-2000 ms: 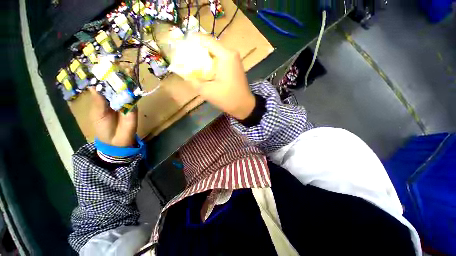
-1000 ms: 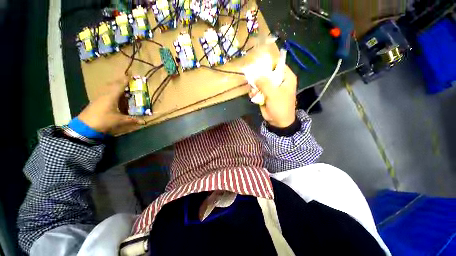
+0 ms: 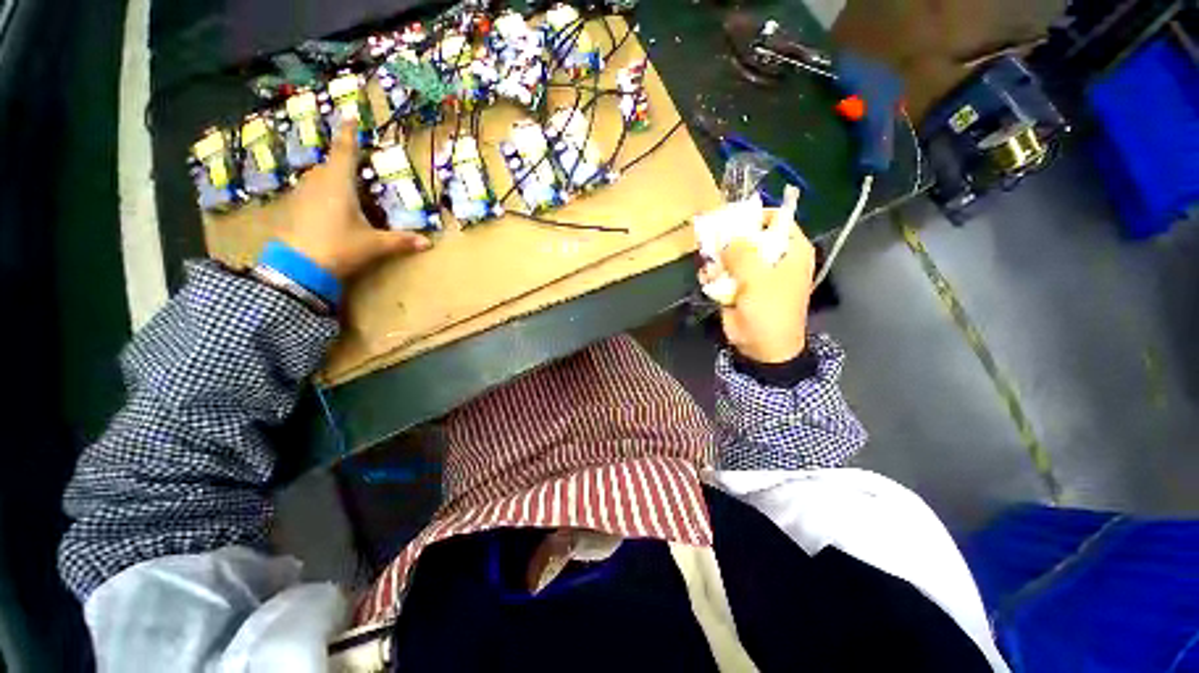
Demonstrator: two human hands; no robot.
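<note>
A power supply board (image 3: pixel 401 187) lies at the left end of the nearer row on the tan cardboard sheet (image 3: pixel 526 276). My left hand (image 3: pixel 329 217) is spread around its left and near sides, thumb along the near edge, forefinger pointing to the far row; contact is unclear. My right hand (image 3: pixel 769 296) is shut on a white tissue-like bundle (image 3: pixel 736 237) with clear film, right of the cardboard. Its fingers partly cover the bundle.
More boards with black wires (image 3: pixel 522 224) fill the far half of the cardboard. Blue-handled pliers (image 3: pixel 778 164) lie behind my right hand. A blue-grey glue gun (image 3: pixel 870 116) with pale cable, a black device with brassy spool (image 3: pixel 1006 142) and blue bins (image 3: pixel 1157 145) are at right.
My left hand has moved away from me and right, and the board from the near left now appears in the nearer row. My right hand has moved slightly right and nearer me, still holding the bundle.
</note>
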